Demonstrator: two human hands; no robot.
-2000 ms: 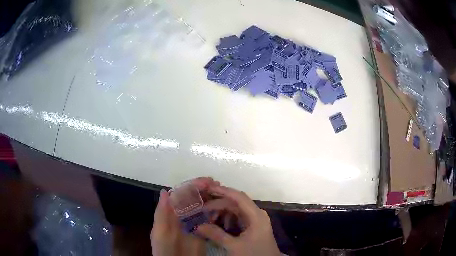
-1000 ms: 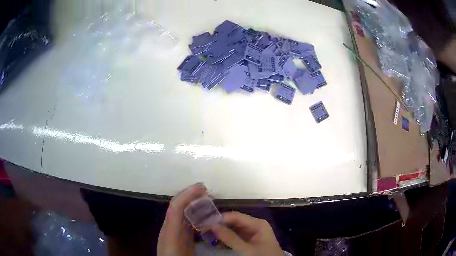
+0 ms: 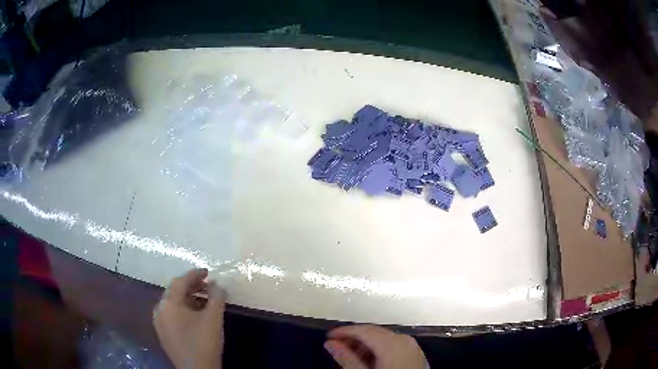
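A heap of purple-blue printed pieces lies on the white tabletop, with one loose piece to its lower right. Faint shiny outlines of clear cases spread over the tabletop left of the heap. My left hand is at the front edge, thumb and fingers bent towards each other. A faint clear shine shows at its fingertips, but I cannot tell whether it holds a case. My right hand is below the front edge, cut off by the lower rim, fingers curled and slightly apart, with nothing visible in it.
A large shiny clear bag lies at the left. A dark green surface runs behind the tabletop. At the right, cardboard bears silvery-clear bagged items, a thin green strip, a short white strip and a small purple-blue piece.
My hands have separated, the left moving left and up to the tabletop edge, the right staying low. The clear case held between them no longer shows. The view has shifted, showing more green surface behind.
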